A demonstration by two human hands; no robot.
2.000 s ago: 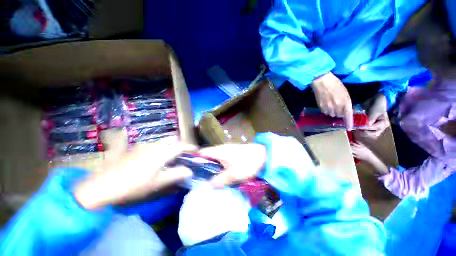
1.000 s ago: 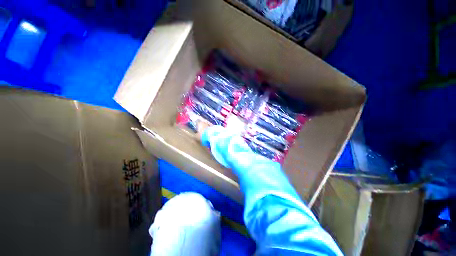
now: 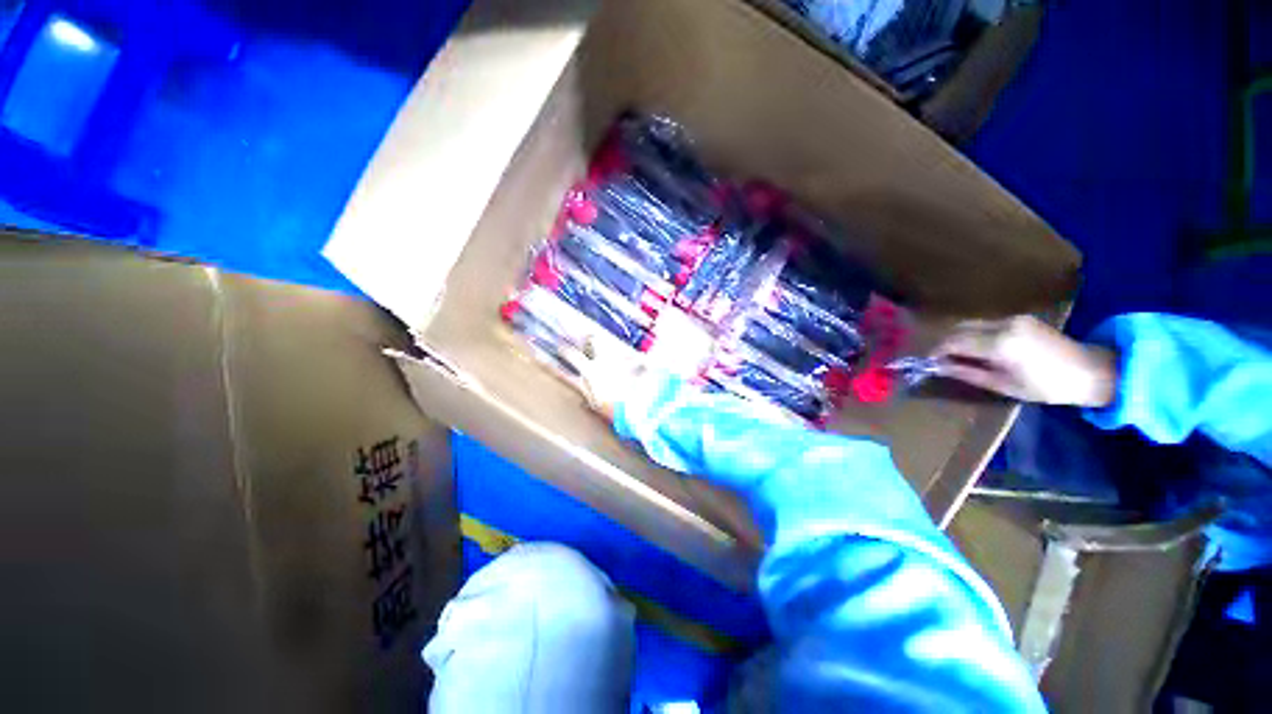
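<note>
Bagged pumps (image 3: 614,258), black bars with red ends in shiny clear plastic, lie side by side in two columns in the open packing carton (image 3: 481,377). My left hand (image 3: 600,374) is low in the carton, over the near end of the left column. Glare and the sleeve hide its fingers, so its grip is unclear. My right hand (image 3: 1025,363) reaches over the carton's right wall. Its fingers pinch clear plastic at the red end of a bagged pump (image 3: 875,384) by the right column.
A brown printed carton (image 3: 126,460) fills the lower left. A supply carton (image 3: 1116,600) stands at the lower right. Another box with crumpled plastic (image 3: 900,35) is beyond the packing carton. A blue plastic bin or stool (image 3: 84,112) is at upper left. My knee (image 3: 537,635) is below.
The view has turned left from the supply carton to the packing carton. My left hand stays in the carton since the last frame. My right hand has come in from the right.
</note>
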